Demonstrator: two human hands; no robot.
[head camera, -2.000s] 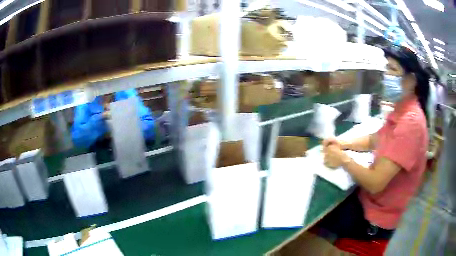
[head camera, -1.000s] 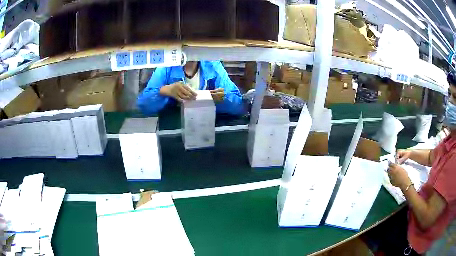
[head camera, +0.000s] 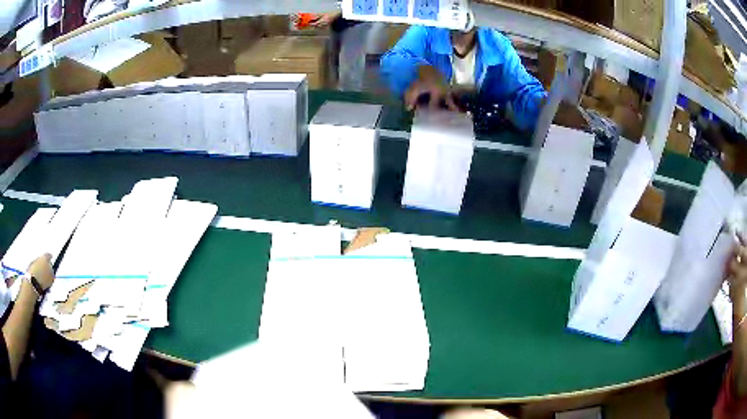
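Observation:
A white carton blank is at the bottom edge in front of me, blurred and cut off. My left hand is at its left edge, blurred and partly cut off, and appears to grip it. A small blurred strip of my right hand shows at the bottom edge; its fingers are hidden. A stack of flat white blanks lies on the green table behind the held blank, with a thin blue line and brown notches at its far end.
Two open white cartons stand at right. Closed white boxes stand across the table, with a row of cartons at far left. Loose blanks lie at left beside a person's hand. A person in blue is opposite.
The view has swung left and down. A white blank and my hands have come into view at the bottom. The opposite person's box now stands nearer the other closed box.

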